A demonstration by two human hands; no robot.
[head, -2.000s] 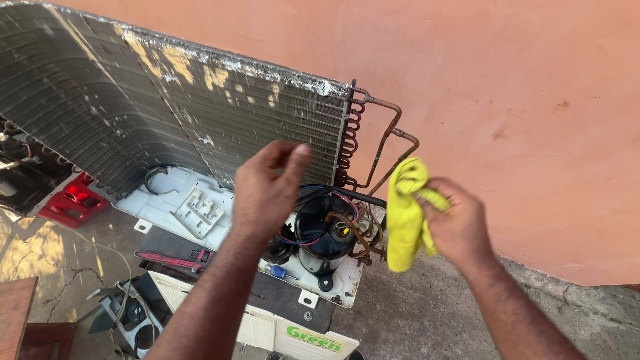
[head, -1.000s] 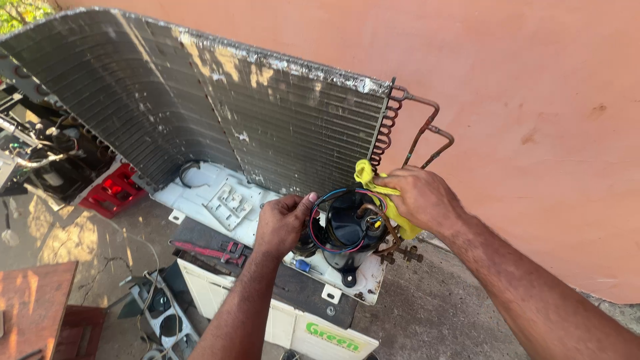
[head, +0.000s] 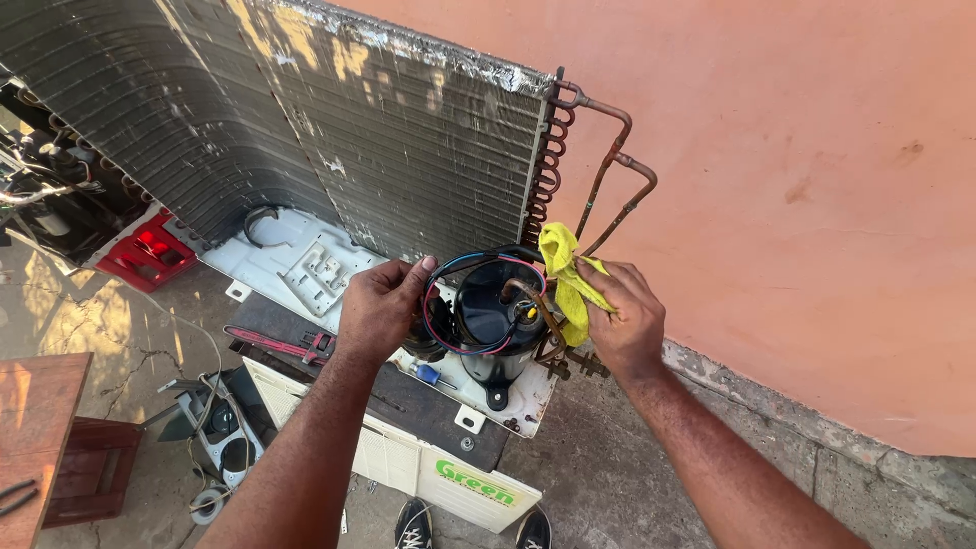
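My left hand (head: pixel 385 305) pinches the looped red, blue and black wires (head: pixel 428 324) between thumb and fingers, on the left side of the black compressor (head: pixel 488 305). A yellow cloth (head: pixel 572 286) is gripped in my right hand (head: pixel 625 316), close beside the compressor and its copper pipes (head: pixel 560 339). The compressor stands upright on the white metal base plate (head: pixel 526 393) of an air conditioner's outdoor unit. Behind it rises the finned condenser coil (head: pixel 427 145), with bent copper tubes (head: pixel 625 164) at its right end.
A red pipe wrench (head: pixel 278 341) and a blue-handled screwdriver (head: pixel 427 374) lie near the compressor. A white bracket (head: pixel 316 278) rests on the base plate. At the left are a red crate (head: pixel 149 255), a wooden board (head: pixel 38 412) and pliers (head: pixel 17 496). An orange wall (head: pixel 793 191) stands behind.
The right hand with the yellow cloth has come down from in front of the wall to beside the compressor. The left hand has moved onto the wires.
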